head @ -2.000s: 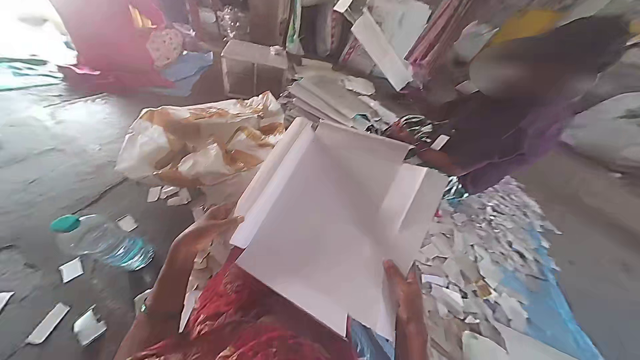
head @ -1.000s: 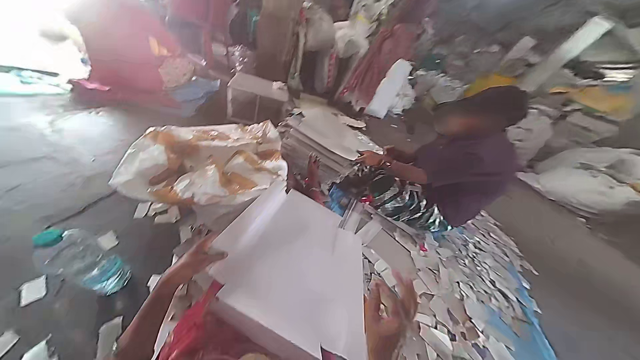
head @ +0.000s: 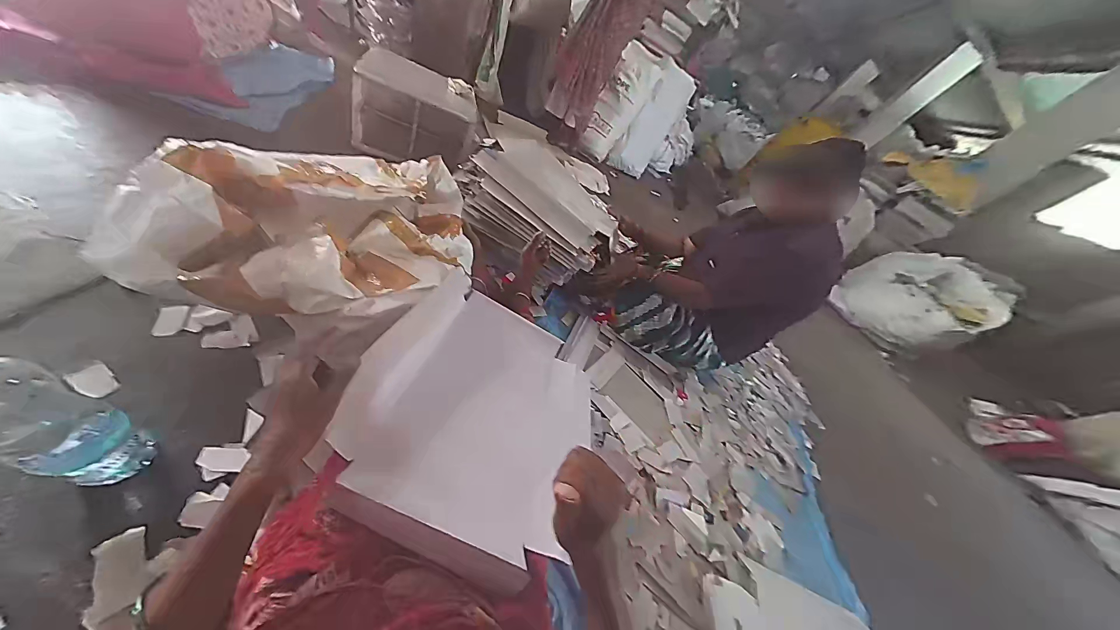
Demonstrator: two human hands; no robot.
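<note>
A large white sheet of paperboard [head: 472, 420] with cut notches and flaps lies over my lap, on what looks like a thick stack [head: 429, 534]. My right hand [head: 588, 497] is curled at its right edge, thumb on top, gripping it. At the left edge is my left hand [head: 306, 407], blurred; whether its fingers hold the board is unclear. Red cloth [head: 324, 577] covers my lap below the stack. Many small white paper scraps [head: 700, 464] lie to the right, on a blue sheet [head: 792, 507].
A white and brown plastic sack [head: 297, 236] stands ahead on the left, a clear water bottle [head: 79, 437] at far left. A person [head: 761, 254] sits ahead at right beside a stack of boards [head: 534, 201]; another person's hand [head: 532, 254] shows there. A carton [head: 411, 105] stands behind.
The board, raised and tilted in my hands two seconds ago, now lies lower over my lap. My right hand, with fingers spread one second ago, has closed at the board's edge.
</note>
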